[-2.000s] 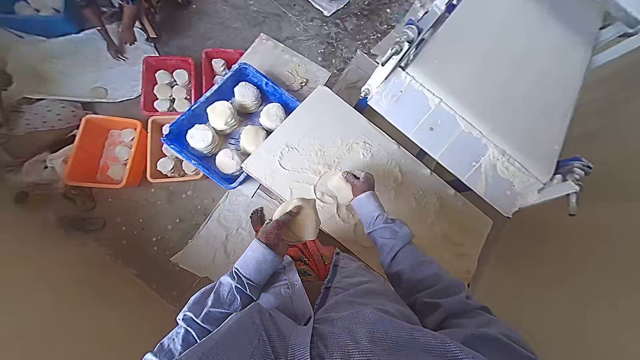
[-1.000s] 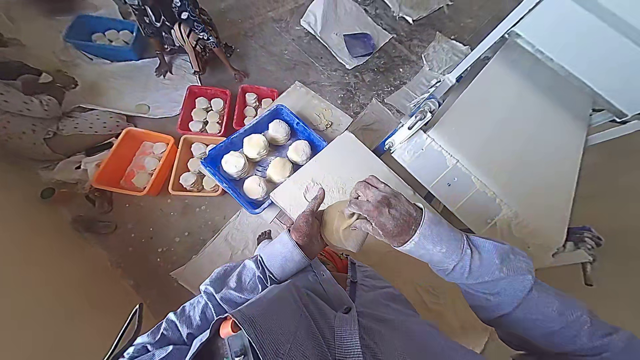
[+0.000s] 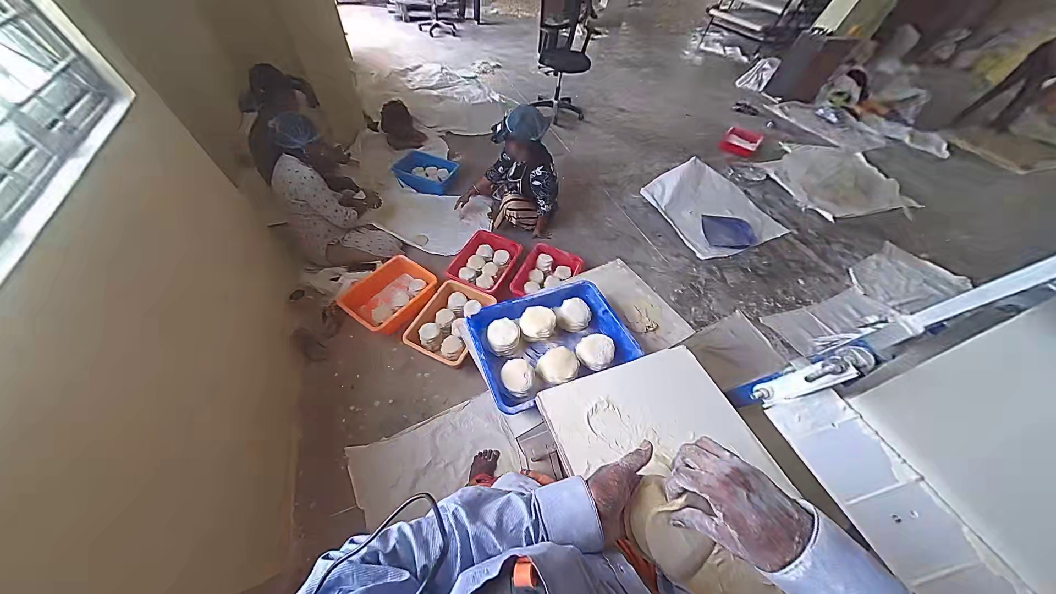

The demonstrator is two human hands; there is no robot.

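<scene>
A stack of round flat dough discs [image 3: 668, 536] is held at the near side of the floured white board [image 3: 652, 396]. My left hand [image 3: 615, 495] grips the stack from its left side. My right hand [image 3: 734, 503], dusted with flour, pinches the edge of the top disc, which is lifted and folded a little. Beyond the board stands a blue plastic tray [image 3: 615, 318] with several piles of dough discs [image 3: 558, 364] in two rows. A round mark shows in the flour on the board.
Red and orange tubs [image 3: 388, 294] with dough pieces stand past the tray. A white machine with a flat bed [image 3: 973, 412] is at the right. Several people sit on the floor ahead, near a blue tub [image 3: 425, 172]. A wall [image 3: 165, 371] runs along the left.
The view has tilted up. Two seconds ago my right hand was on the board, apart from my left hand holding dough; now both hands are on the dough stack.
</scene>
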